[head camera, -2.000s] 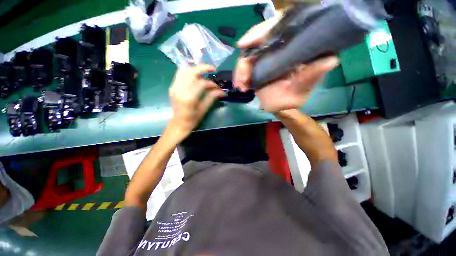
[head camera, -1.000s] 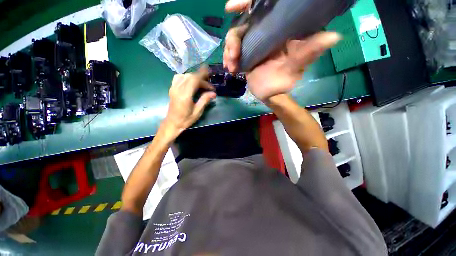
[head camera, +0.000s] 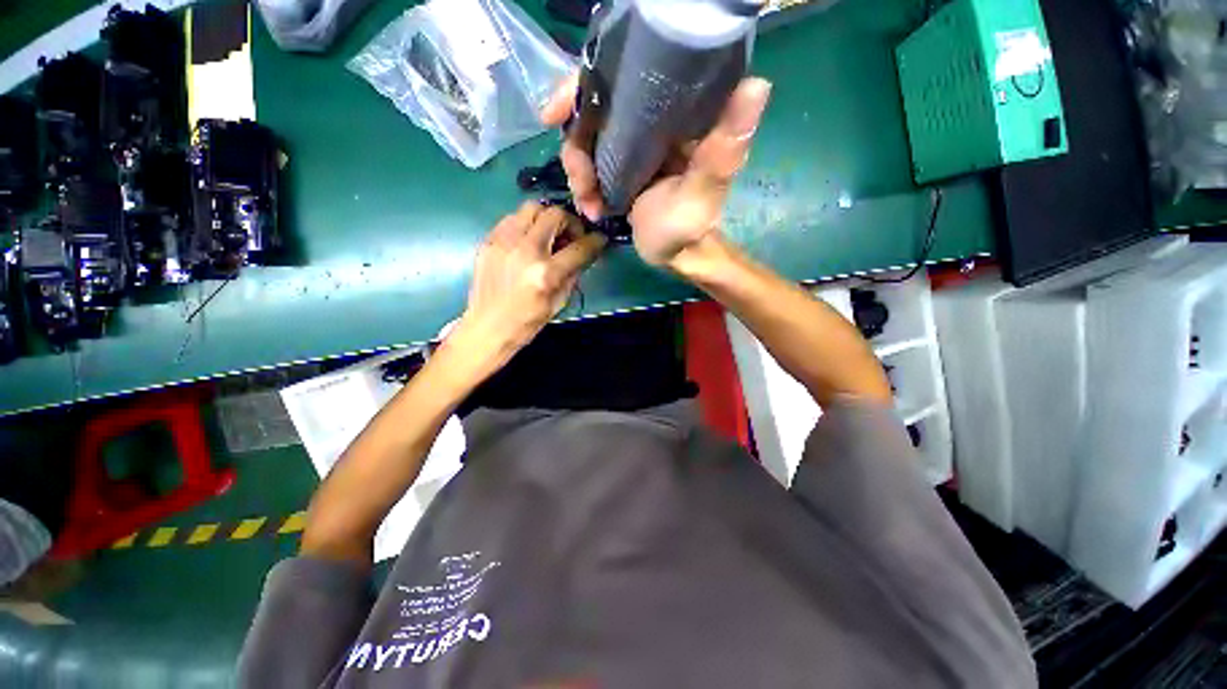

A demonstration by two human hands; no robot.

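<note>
The thick grey electric screwdriver (head camera: 673, 94) is held in my right hand (head camera: 680, 195), tilted with its lower end down at a small black device unit (head camera: 614, 229) near the bench's front edge. My left hand (head camera: 525, 269) is beside the tool's tip, its fingertips closed on the black unit. My fingers and the screwdriver hide most of the unit, and a thin wire hangs by it. A small black part (head camera: 542, 176) lies just behind my left hand. A crumpled clear plastic bag (head camera: 464, 81) lies further back.
Rows of black device units (head camera: 236, 195) stand at bench left. A greyish bag (head camera: 310, 16) is at the back. A green box (head camera: 976, 88) stands on a flat black tray (head camera: 1076, 175) at right. White foam trays (head camera: 1036, 390) stand below right. A red stool (head camera: 141, 464) is on the floor left.
The screwdriver has swung from sloping right to more upright, its lower end now at the unit. My left fingers have closed in on the unit. The view has shifted, so the bench items sit higher.
</note>
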